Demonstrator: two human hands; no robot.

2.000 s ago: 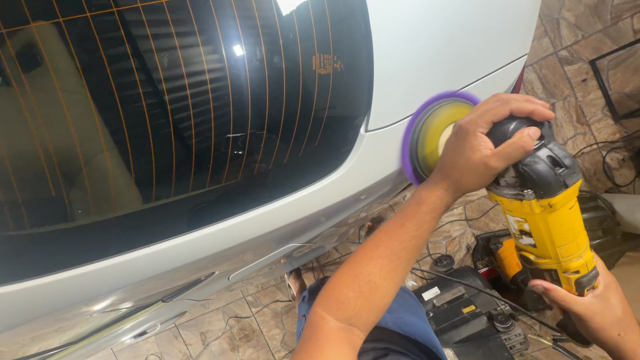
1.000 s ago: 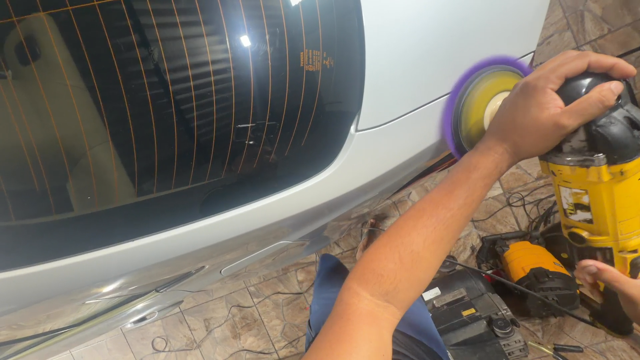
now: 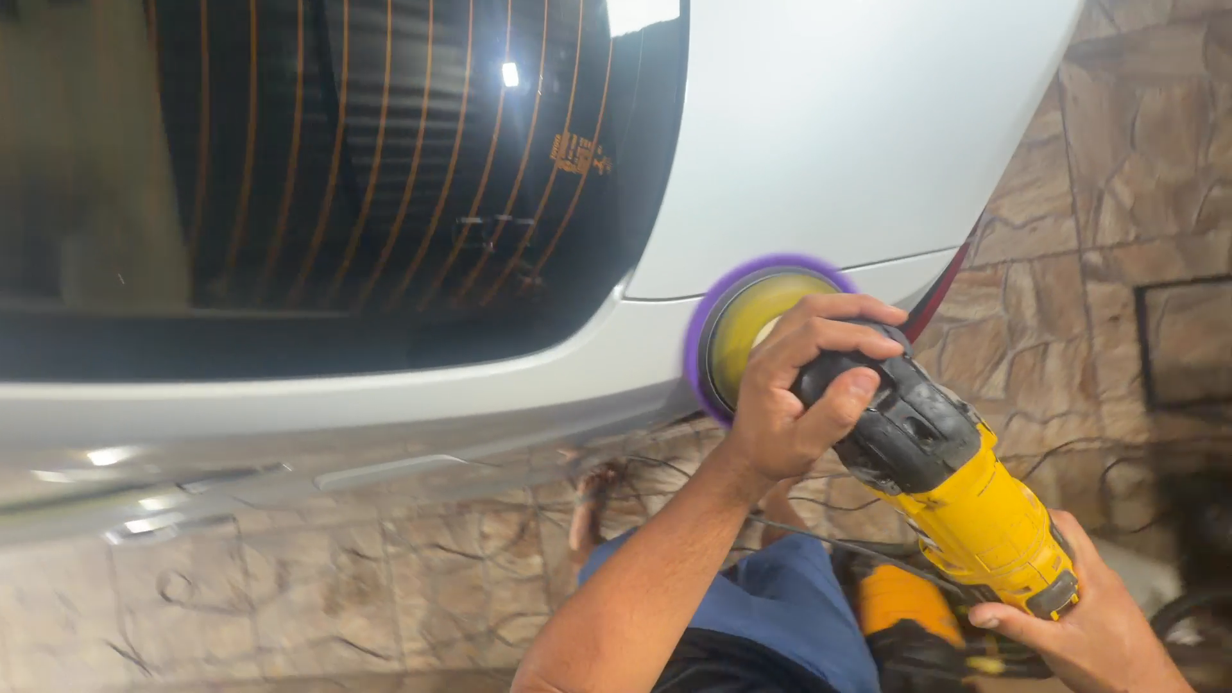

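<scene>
A yellow and black rotary polisher (image 3: 982, 510) lies across the right half of the view. My left hand (image 3: 813, 380) is closed over its black head, fingers over the top and thumb on the near side. Around the rear end of the yellow body wraps my right hand (image 3: 1078, 602). The purple-edged polishing pad (image 3: 710, 332), blurred with a yellow-green backing, is against or just over the silver car's rear pillar (image 3: 645, 371), where a panel seam meets it. The pad's working face is hidden. Left of it lies the dark rear window (image 3: 404, 192) with orange heating lines.
Patterned stone-look floor tiles (image 3: 1136, 164) lie beyond and below the car. Dark cables (image 3: 847, 556) run over the floor. By my legs in blue shorts (image 3: 780, 616) is an orange and black object (image 3: 905, 602). A red tail light (image 3: 938, 298) edges the car's corner.
The polisher swung out right along the car between the two earlier frames; it has now come back left, its pad beside the rear window's corner. Both hands have stayed on it.
</scene>
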